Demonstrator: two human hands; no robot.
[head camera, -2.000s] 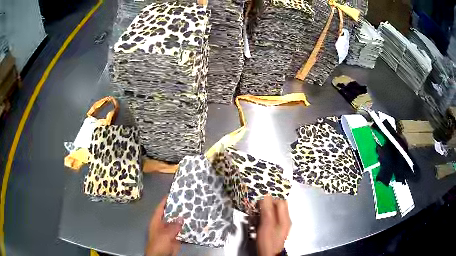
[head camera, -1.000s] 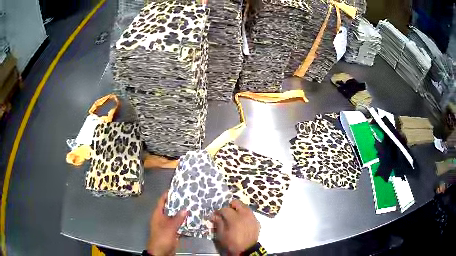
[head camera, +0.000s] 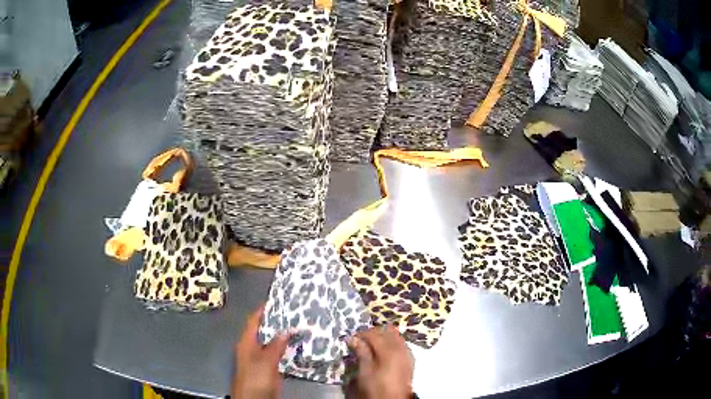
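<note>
A bundle of cut panels (head camera: 312, 300), pale grey-white side up with a leopard print showing through, lies at the table's front. My left hand (head camera: 259, 360) grips its lower left edge, thumb on top. My right hand (head camera: 382, 362) is at its lower right corner, with fingers closed on the panel edge. The fingertips are partly hidden. Turned-over panels (head camera: 405, 288), tan and black, lie just right of the bundle, partly under its edge.
Tall stacks of cut pieces (head camera: 265, 148) stand behind. A small leopard stack (head camera: 184, 251) is at left, and an orange tie strip (head camera: 360, 222) lies between. Loose leopard pieces (head camera: 513, 245) and green-and-white cards (head camera: 599, 300) lie at right.
My right hand has moved left from the turned-over panels to the bundle's lower right corner. The turned-over panels now lie flat. My left hand keeps its hold.
</note>
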